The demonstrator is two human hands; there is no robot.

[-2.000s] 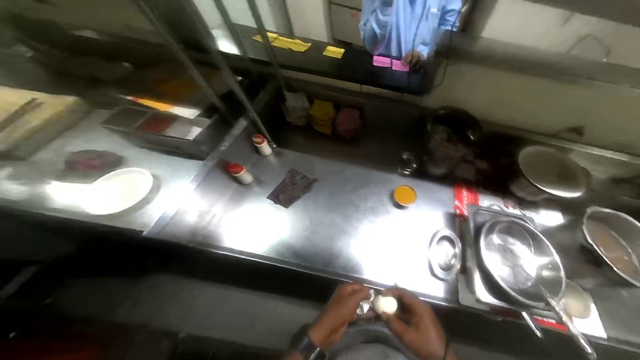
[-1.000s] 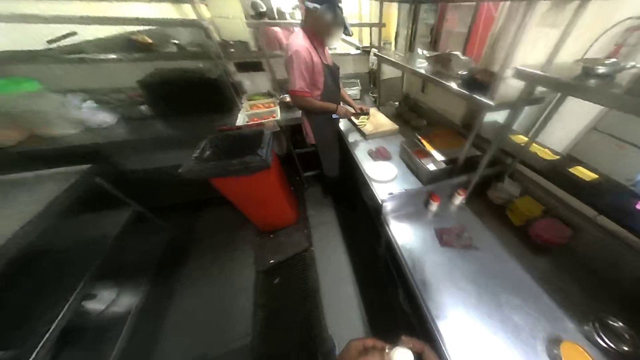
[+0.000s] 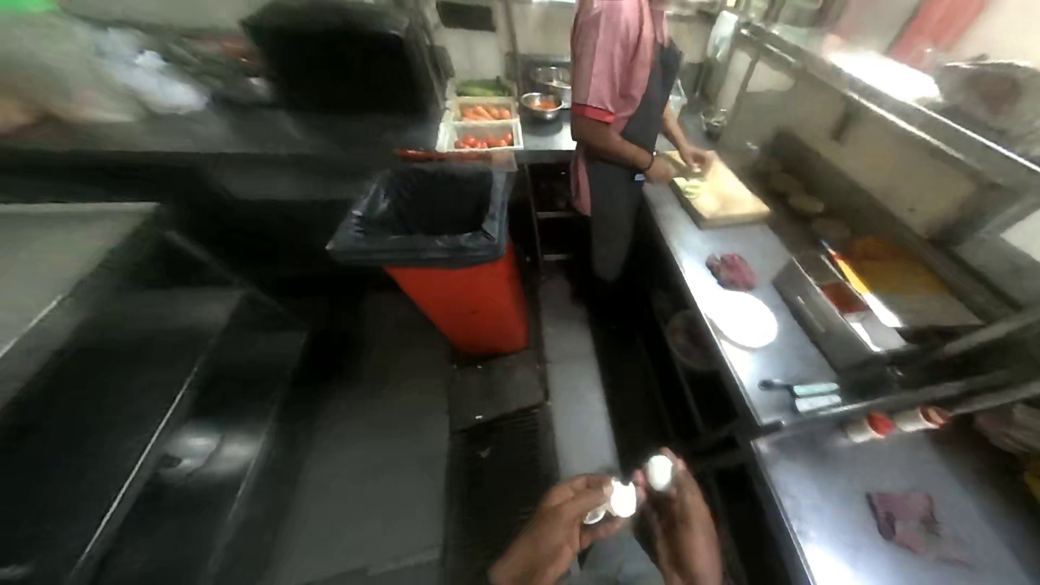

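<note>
Low in the view, my left hand [image 3: 561,520] holds a small white rounded piece [image 3: 622,498], which looks like eggshell, with another pale piece between its fingers. Close beside it on the right, my right hand [image 3: 682,520] pinches a second white rounded piece [image 3: 659,471]. The fingers of both hands nearly meet. Whether the pieces are empty shells or hold egg is too blurred to tell. Both hands are over the floor, left of the steel counter's edge.
A red bin [image 3: 467,301] with a black liner stands ahead. Beyond it, a person [image 3: 617,106] works at a cutting board [image 3: 723,191]. Along the right counter [image 3: 780,479] are a white plate [image 3: 741,319], dark red cloths [image 3: 906,516], and red-topped bottles [image 3: 869,426]. Vegetable trays [image 3: 485,136] sit behind the bin.
The view has swung left from the counter toward the bin. My hands, close together around a white object two seconds ago, now hold white pieces slightly apart.
</note>
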